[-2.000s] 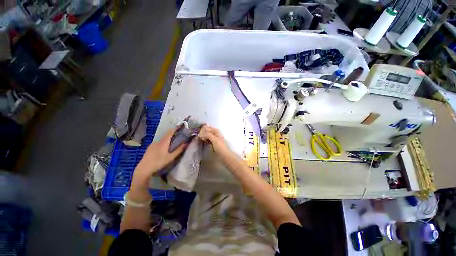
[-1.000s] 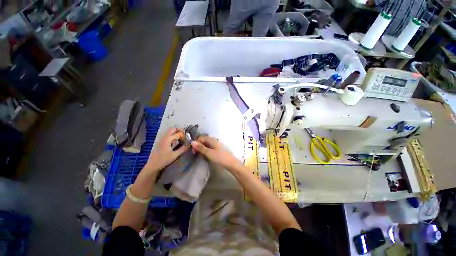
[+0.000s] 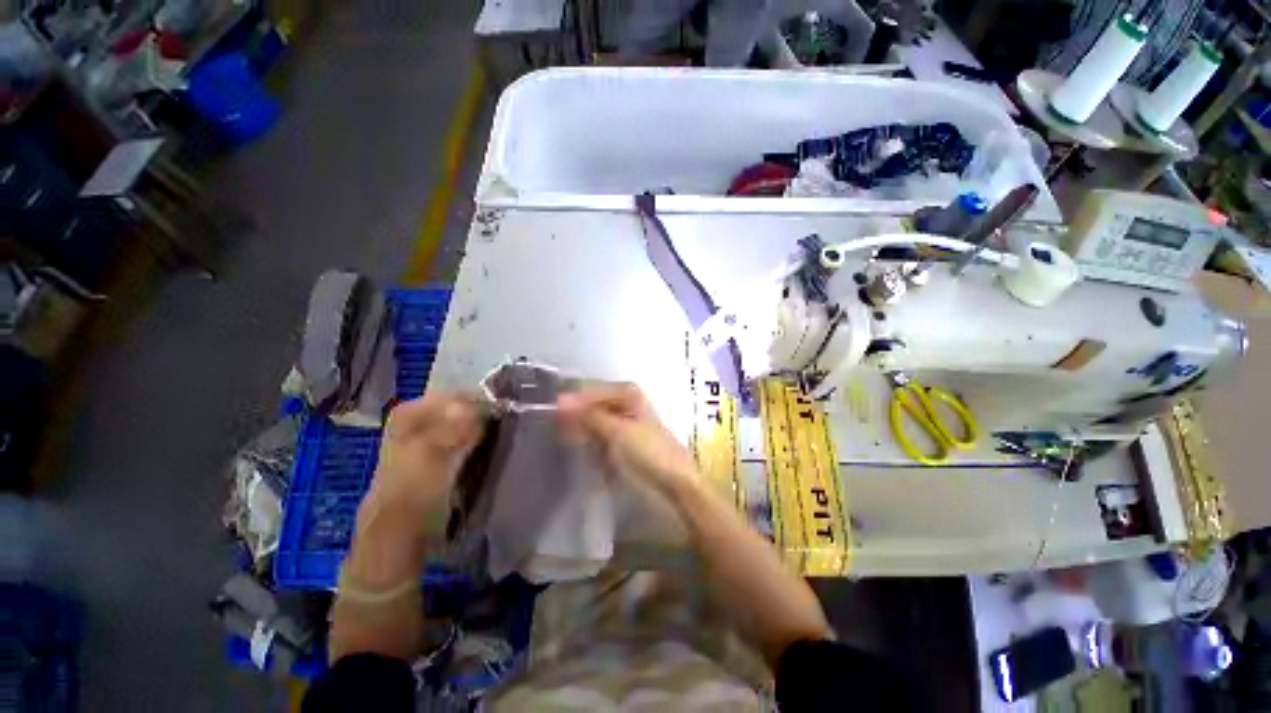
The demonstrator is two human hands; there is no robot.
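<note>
A bundle of grey cut fabric pieces (image 3: 541,488) hangs between my hands at the table's front left edge. A thin pale tie (image 3: 521,405) loops round its top end. My left hand (image 3: 425,443) is blurred and grips the tie and bundle top on the left. My right hand (image 3: 613,418) pinches the tie on the right. A narrow purplish-grey strip (image 3: 680,284) lies on the table and runs to the needle area of the white sewing machine (image 3: 1004,314). A small white guide (image 3: 718,330) sits by the strip.
Yellow-handled scissors (image 3: 931,421) and small dark tools (image 3: 1043,450) lie on the machine bed. Yellow tape (image 3: 809,488) crosses the table front. A blue crate (image 3: 324,488) with a grey bundle (image 3: 346,341) stands at left. A white trough (image 3: 613,132) holds dark cloth behind.
My hands have moved apart, and the pale tie now shows as a stretched loop between them. The bundle hangs lower and more open below. The view has shifted slightly.
</note>
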